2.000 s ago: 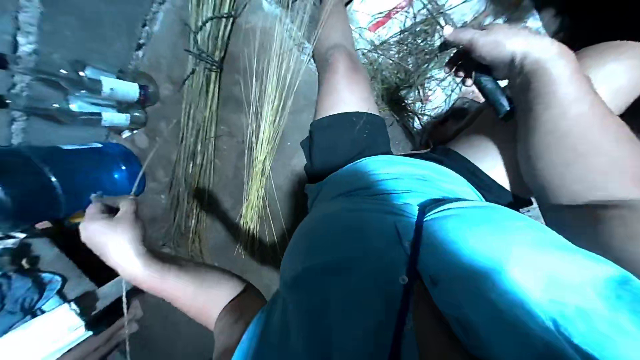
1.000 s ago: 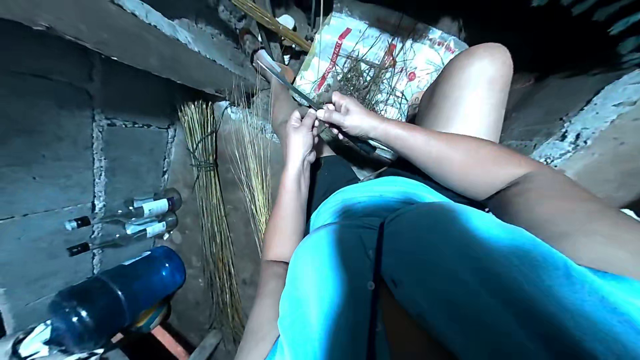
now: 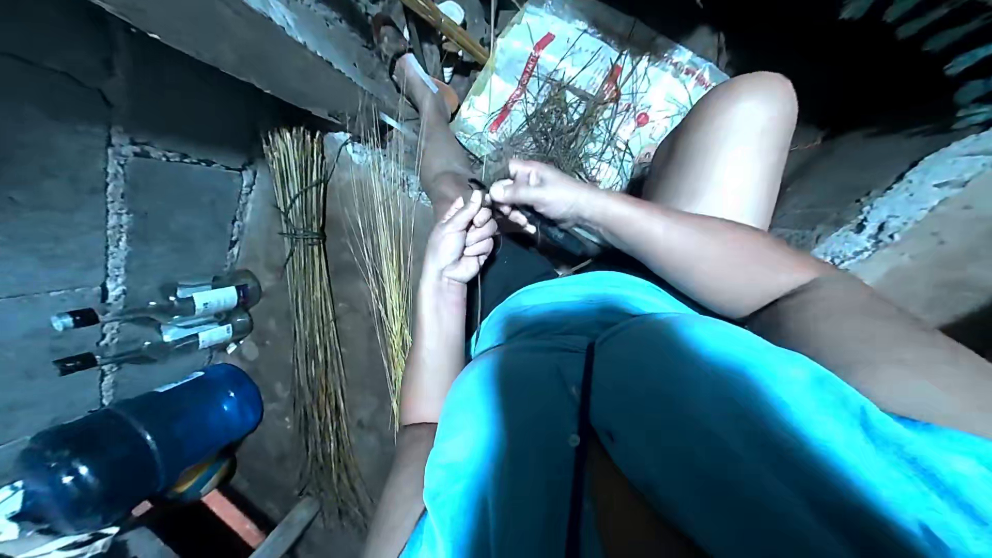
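My left hand [image 3: 463, 239] pinches a thin plant strand [image 3: 480, 287] above my lap. Close beside it, my right hand [image 3: 542, 194] holds a dark-handled tool [image 3: 554, 232], probably a knife; its blade is mostly hidden by my fingers. Both hands nearly touch at the fingertips. To the left of my left arm lie loose thin yellowish stalks [image 3: 391, 287]. Farther left is a bundle of stalks [image 3: 310, 325], tied around its upper part with a dark cord. Beyond my hands, a heap of thin plant scraps [image 3: 566, 128] rests on a white printed sack [image 3: 504, 74].
Two glass bottles [image 3: 213, 301] [image 3: 215, 335] lie at the left on the floor, above a large blue bottle [image 3: 186, 411]. A concrete ledge [image 3: 294, 54] runs across the upper left. My bent knee [image 3: 744, 116] stands right of the sack.
Since two seconds ago, my left hand has come from beside the blue bottle to my right hand above my lap. Between one second ago and now, the blade has turned mostly out of sight. The view has shifted.
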